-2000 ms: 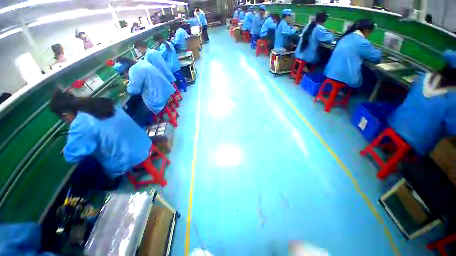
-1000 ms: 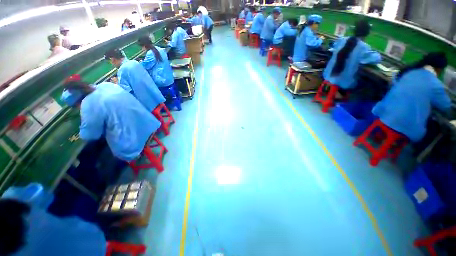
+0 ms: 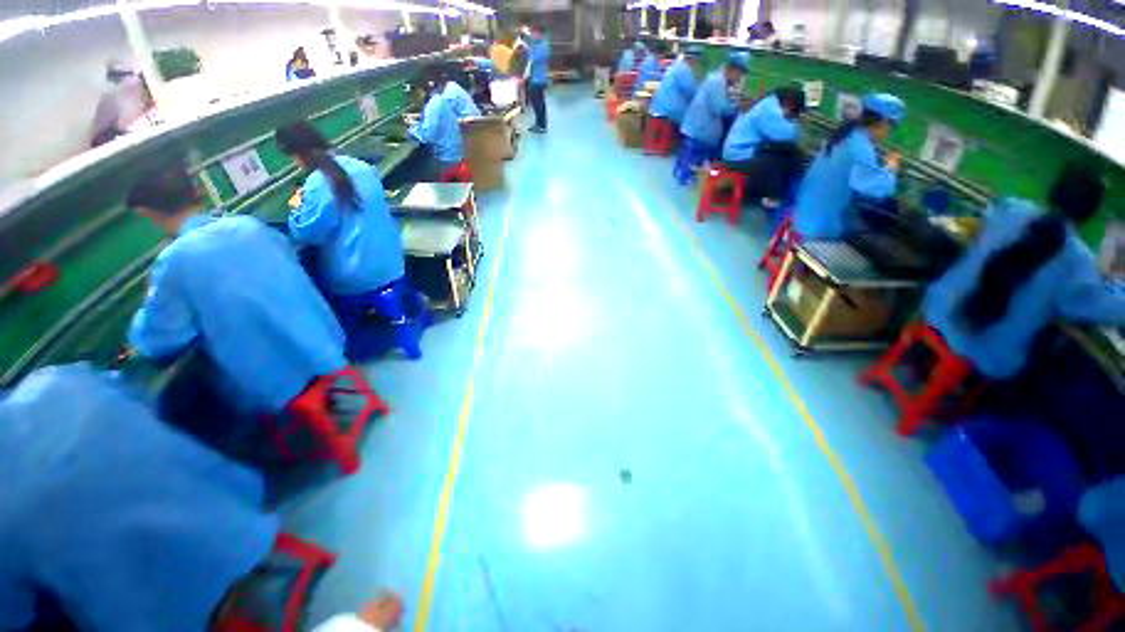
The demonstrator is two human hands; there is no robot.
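Observation:
My left hand [image 3: 384, 610] shows small and blurred at the bottom edge, left of centre, with a bit of white [image 3: 346, 625] beside it, perhaps a sleeve. The hand is cut off, and I cannot tell whether it holds anything. My right hand is not in view. In front of me lies a shiny blue floor aisle [image 3: 617, 370] between two yellow lines, with a small dark speck [image 3: 626, 475] on it.
Blue-coated workers sit on red and blue stools [image 3: 336, 414] along green benches on both sides. A cart [image 3: 438, 241] stands at the left, another [image 3: 829, 296] at the right. A blue bin [image 3: 1005, 482] is at the lower right. A person [image 3: 538, 77] stands far ahead.
The view has moved forward along the aisle; carts and workers on both sides are nearer. The box of pale-faced units at the left has left view. My left hand has appeared at the bottom edge.

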